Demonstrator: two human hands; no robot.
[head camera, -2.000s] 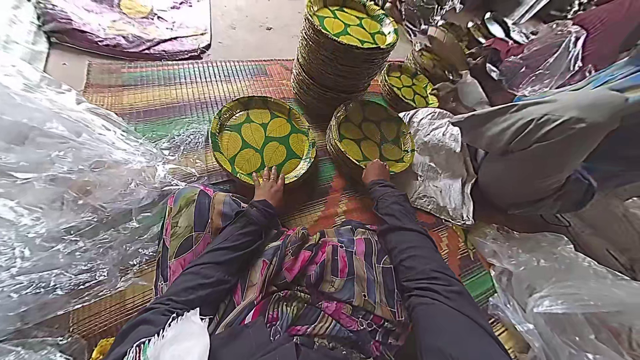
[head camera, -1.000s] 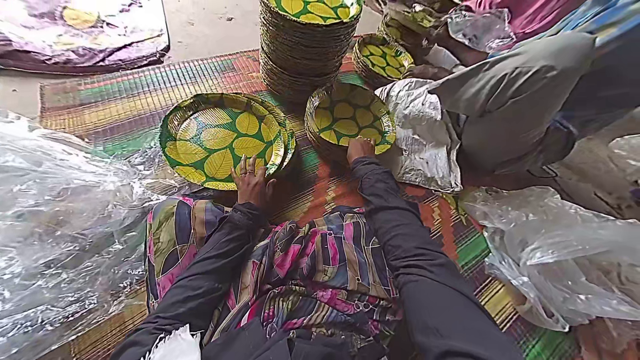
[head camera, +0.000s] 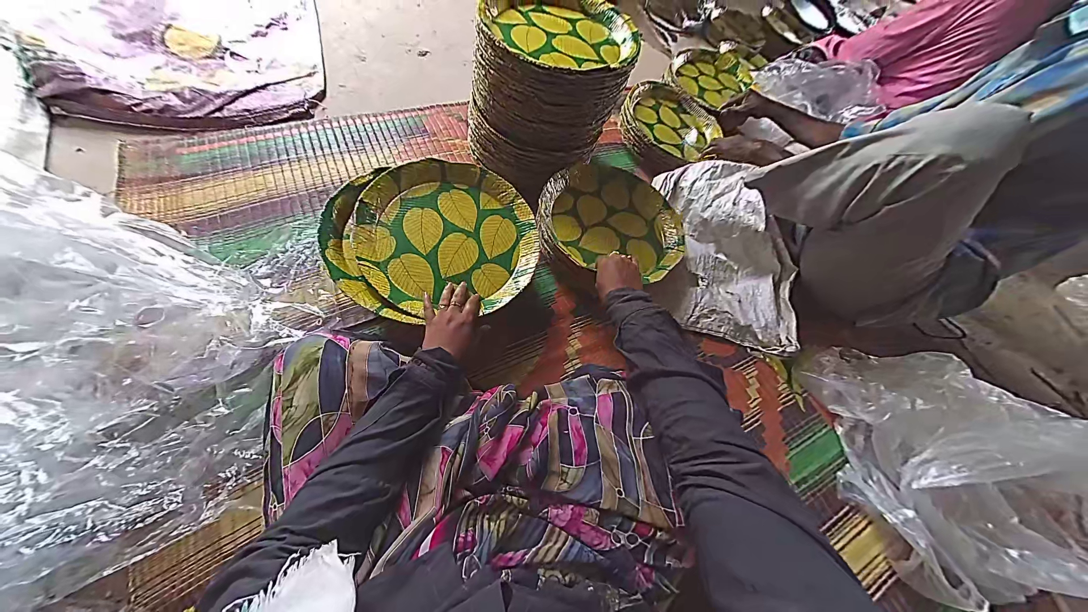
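My left hand (head camera: 451, 321) rests with spread fingers on the near rim of a green plate with yellow leaf print (head camera: 444, 234). That plate lies over another one, which shows past its left edge. To the right, my right hand (head camera: 618, 274) is at the near rim of a stack of like plates (head camera: 610, 212); its fingers are bent over the rim, and whether they pinch a plate cannot be told. A tall stack of plates (head camera: 557, 93) stands just behind, between the two.
Two lower plate stacks (head camera: 670, 127) stand at the back right, by another person's hands. That person's bent knee (head camera: 901, 178) and a white sack (head camera: 731, 255) are at the right. Clear plastic sheeting (head camera: 127, 365) lies left, more plastic (head camera: 943, 459) right, on a woven mat (head camera: 221, 178).
The plates under my left hand have changed their offset: the lower one now shows at the left, where one second ago it showed at the right. My right hand stays at its stack.
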